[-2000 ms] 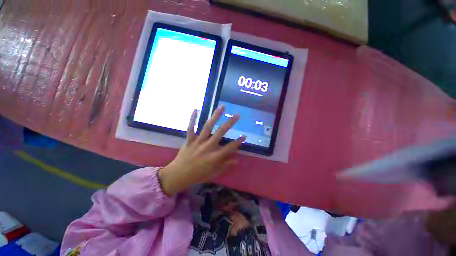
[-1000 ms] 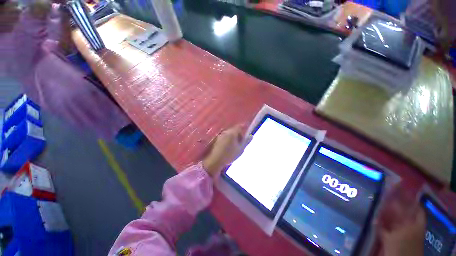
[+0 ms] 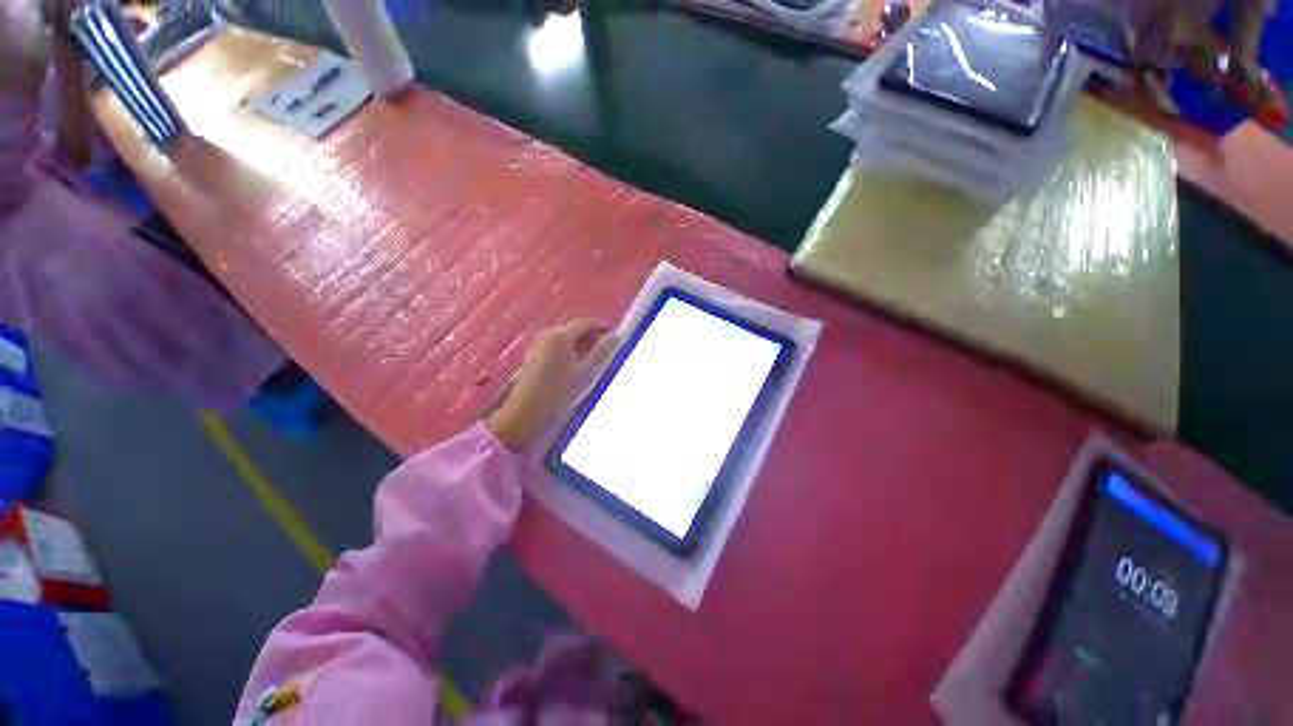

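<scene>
A tablet with a glowing white screen (image 3: 678, 414) lies on a pale foam sleeve (image 3: 698, 579) on the red bench. My left hand (image 3: 550, 376) is at the left edge of this tablet and sleeve, fingers partly curled; whether it grips them is unclear. A second tablet (image 3: 1127, 610), with a dark screen, blue top strip and white timer digits, lies on a pale sleeve at the lower right, cut off by the bottom edge. My right hand is out of the picture.
A tablet stack (image 3: 971, 71) on pale sleeves stands on the yellowish board (image 3: 1035, 270) across the green belt (image 3: 695, 128). A printed sheet (image 3: 315, 97) lies up the bench (image 3: 411, 213). A person in pink (image 3: 121, 284) is at left, and another person's hands show at top right.
The timer tablet beside the white one is gone from that spot; one timer tablet now shows farther right. My right hand has left view. The camera view has shifted; my left hand remains beside the white tablet.
</scene>
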